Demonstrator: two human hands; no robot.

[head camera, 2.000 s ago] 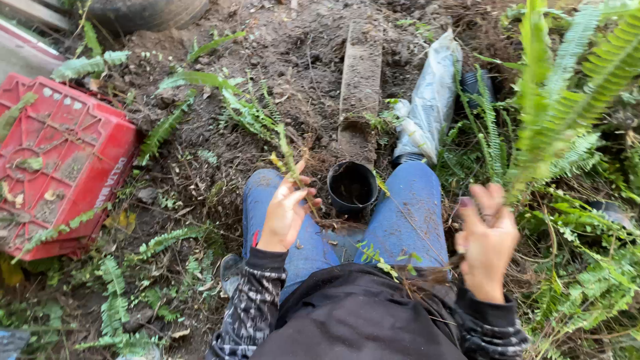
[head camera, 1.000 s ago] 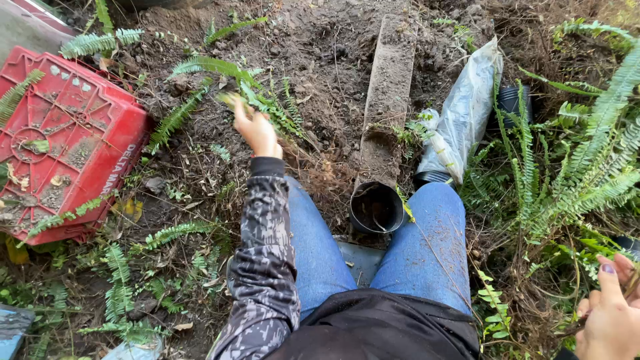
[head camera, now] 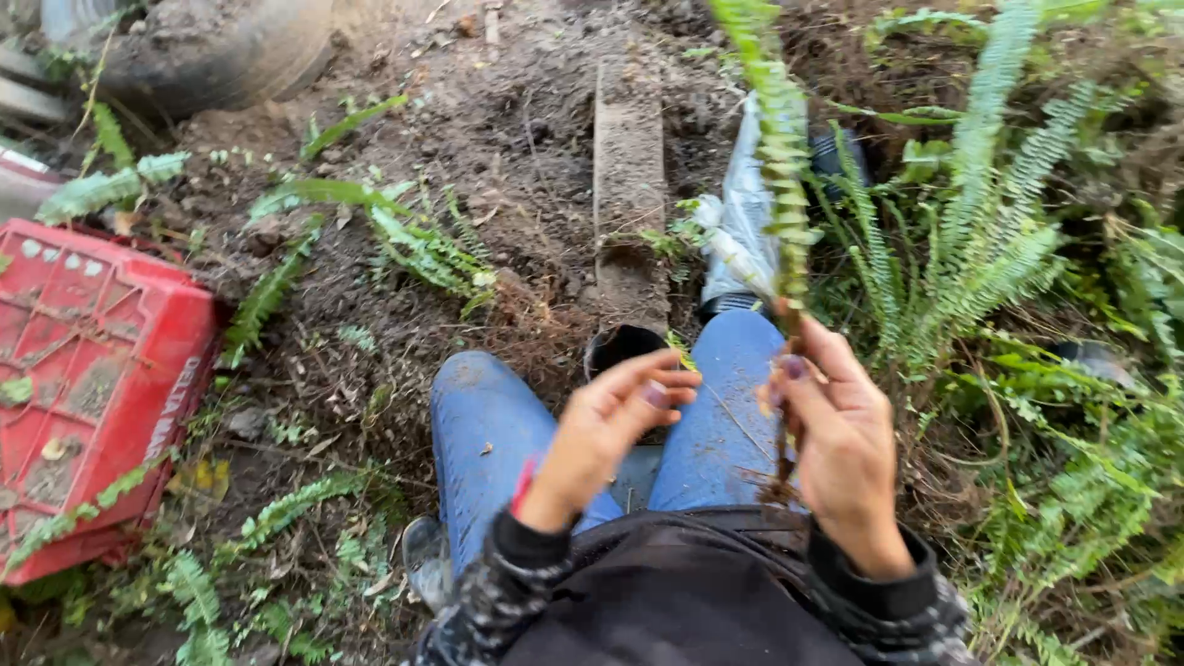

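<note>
Between the thumb and fingers of my right hand (head camera: 837, 430) is the base of a fern frond (head camera: 784, 176), held upright, with brown roots hanging below. My left hand (head camera: 601, 425) is over my lap, left of the frond, with bent fingers apart and nothing visible in them. Behind its fingertips stands a black plastic plant pot (head camera: 624, 347) between my knees, partly hidden by the hand. A dirt-covered wooden board (head camera: 629, 176) runs away from the pot.
An upturned red plastic crate (head camera: 92, 370) lies at left. A soil-covered tire (head camera: 213, 69) is at upper left. Growing ferns (head camera: 971, 240) crowd the right side. A clear plastic bag (head camera: 740, 222) lies beyond my right knee.
My left hand, earlier stretched out over the soil at left, is back over my lap. The right hand has come in from the right edge, now with an upright frond.
</note>
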